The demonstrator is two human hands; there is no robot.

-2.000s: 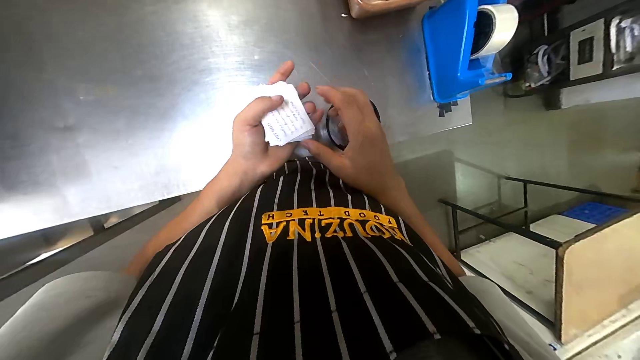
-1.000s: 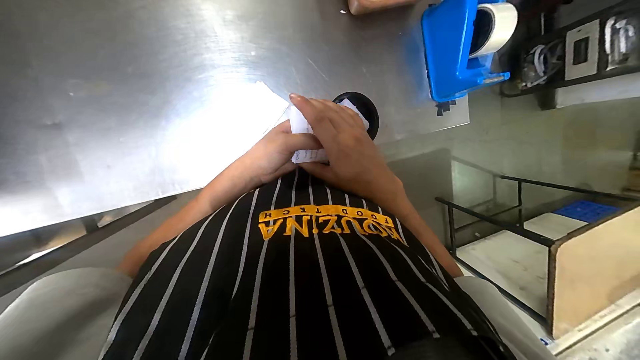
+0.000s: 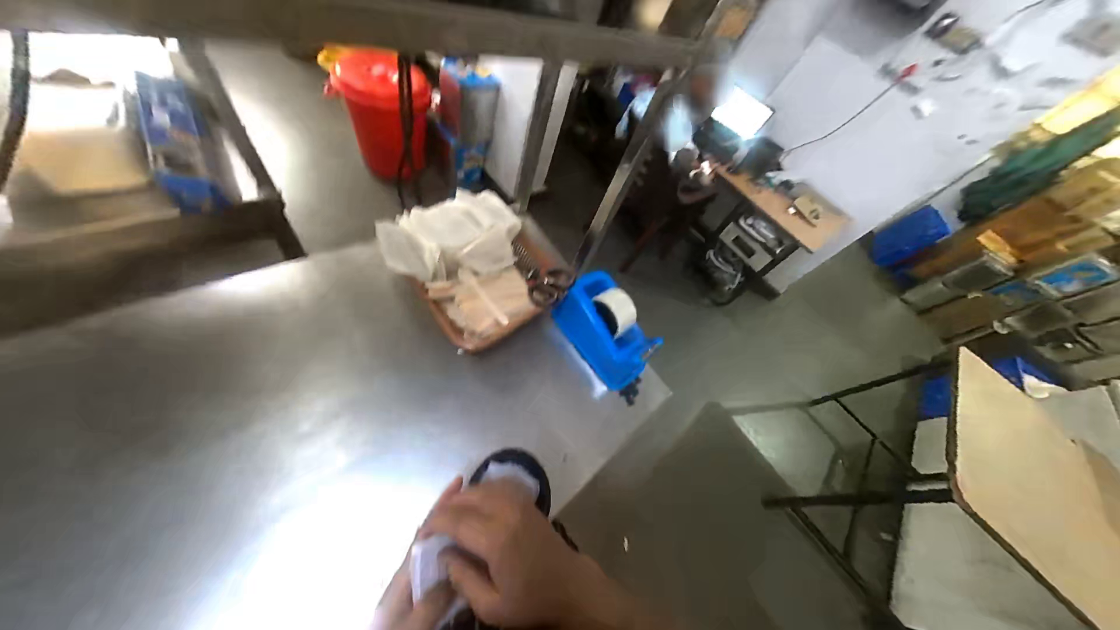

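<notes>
At the bottom of the head view, my left hand point(image 3: 404, 604) grips a small stack of white paper slips point(image 3: 429, 560); much of that hand is cut off by the frame edge or hidden. Over the same stack lies my right hand point(image 3: 503, 547), its fingers curled on the slips. Just beyond the right hand's knuckles, a round black object point(image 3: 535, 468) with white paper in it rests near the steel table's edge. Its lower part is hidden by my hand.
On the steel table point(image 3: 289, 367) stand an orange-brown basket point(image 3: 468, 346) of paper packets, scissors point(image 3: 549, 285) and a blue tape dispenser point(image 3: 604, 337). Beyond are a red bin point(image 3: 385, 114), a person at a desk and shelving. A metal-framed rack point(image 3: 1032, 490) stands at the right.
The view has swung upward to show the room. My right hand has come from beside the slips, two seconds ago, to lie over them. The loose paper corner seen beyond my left hand no longer shows.
</notes>
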